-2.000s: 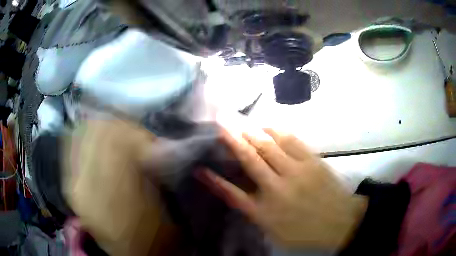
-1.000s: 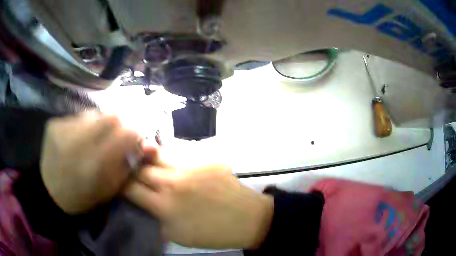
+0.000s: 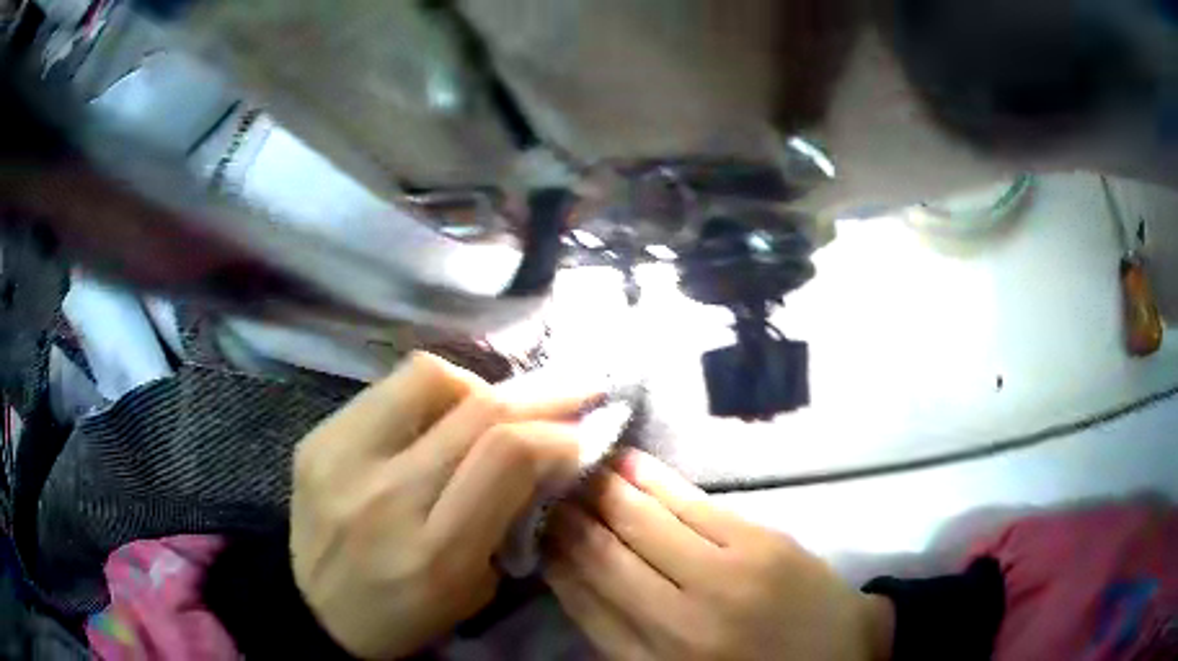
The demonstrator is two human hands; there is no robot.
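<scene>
My left hand [image 3: 401, 504] and my right hand [image 3: 704, 555] are close together in front of the machine's needle area. Both pinch the edge of a piece of grey cloth [image 3: 523, 536] with a pale side showing between the fingers. Dark textured garment panels [image 3: 194, 452] with pale interfacing [image 3: 317, 187] lie to the left of my left hand and run up behind the needle area. The fingertips and cloth edge are bright and partly blurred. The presser foot is hard to make out in the glare.
The sewing machine head [image 3: 646, 78] spans the top. Its round dark tension part and a black block [image 3: 757, 377] hang right of my hands. A green-rimmed ring [image 3: 975, 213] and a wooden-handled tool [image 3: 1141, 307] lie on the bed at right.
The view has shifted left, so the bed items sit further right. My hands still hold the cloth edge, now with its pale side visible. More of the garment shows at left.
</scene>
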